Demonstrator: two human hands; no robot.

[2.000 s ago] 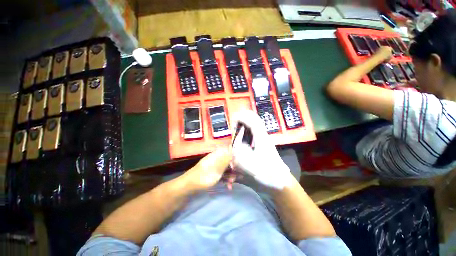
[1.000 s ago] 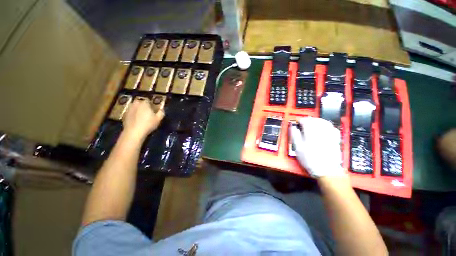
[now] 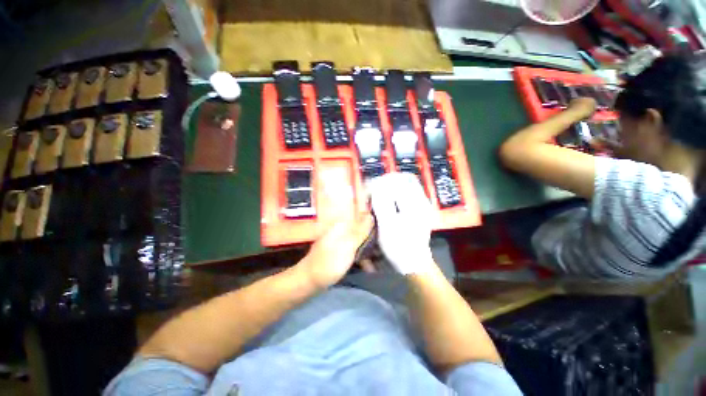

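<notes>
My bare left hand (image 3: pixel 337 246) and my white-gloved right hand (image 3: pixel 402 220) meet at the near edge of the red tray (image 3: pixel 271 230). A dark sliver, apparently a flip phone, shows between them, mostly hidden by the fingers. Whether my left hand grips a gold cover is hidden. One closed flip phone (image 3: pixel 299 192) lies in the near-left pocket; the pocket beside it is empty. Several open flip phones (image 3: pixel 295 128) lie in the tray, some with pale, shiny screens. The black tray (image 3: pixel 108 232) at the left holds gold covers (image 3: pixel 109 137), with two in its third row.
A reddish-brown rectangle (image 3: pixel 214 139) lies beside a white round-ended cable (image 3: pixel 225 86) on the green bench (image 3: pixel 221 224). Cardboard (image 3: pixel 325 42) lies behind. A person (image 3: pixel 611 182) works at another red tray (image 3: pixel 526 81) on the right. A glossy black stack (image 3: pixel 580 344) stands lower right.
My left hand has moved from the black tray to my right hand, leaving one fewer gold cover. My right hand has lifted the second closed phone from its pocket. The view has turned right.
</notes>
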